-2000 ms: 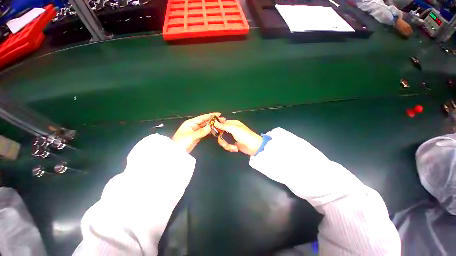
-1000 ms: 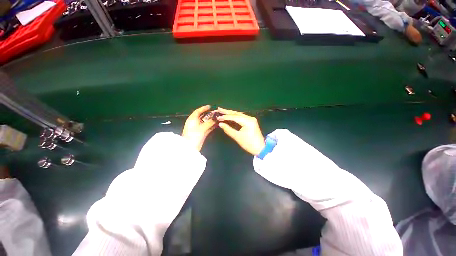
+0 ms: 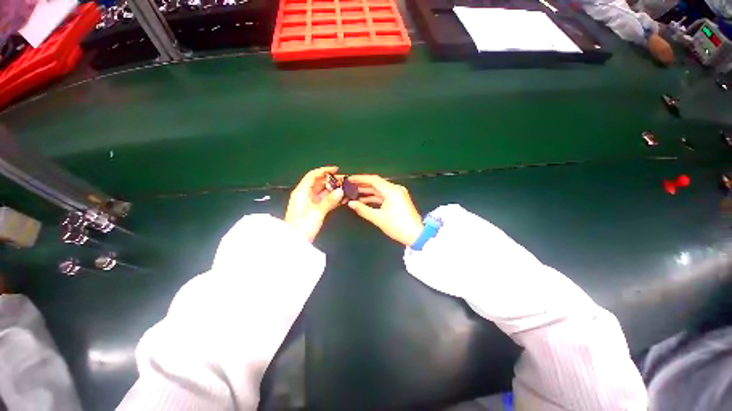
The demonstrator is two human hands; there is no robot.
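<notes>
A small dark piece with shiny silver parts (image 3: 350, 189) is held between my hands above the green bench (image 3: 369, 120), near its dark seam. My left hand (image 3: 310, 204) grips its left side with thumb and fingers. My right hand (image 3: 388, 209) holds its right side with the fingertips, and a blue band (image 3: 427, 233) is on that wrist. The fingers cover part of the piece, so its exact shape cannot be told.
Shiny silver units (image 3: 75, 228) lie at left by a metal post. An orange-red tray (image 3: 341, 56) and a black tray with white paper (image 3: 518, 30) stand at the far side. Red pieces (image 3: 676, 185) and small shiny parts lie at right. Other people's sleeves show at the edges.
The piece between my fingers has turned and now shows a dark face. My hands have stayed close together. The grey-clad person at the right edge has moved partly out of view.
</notes>
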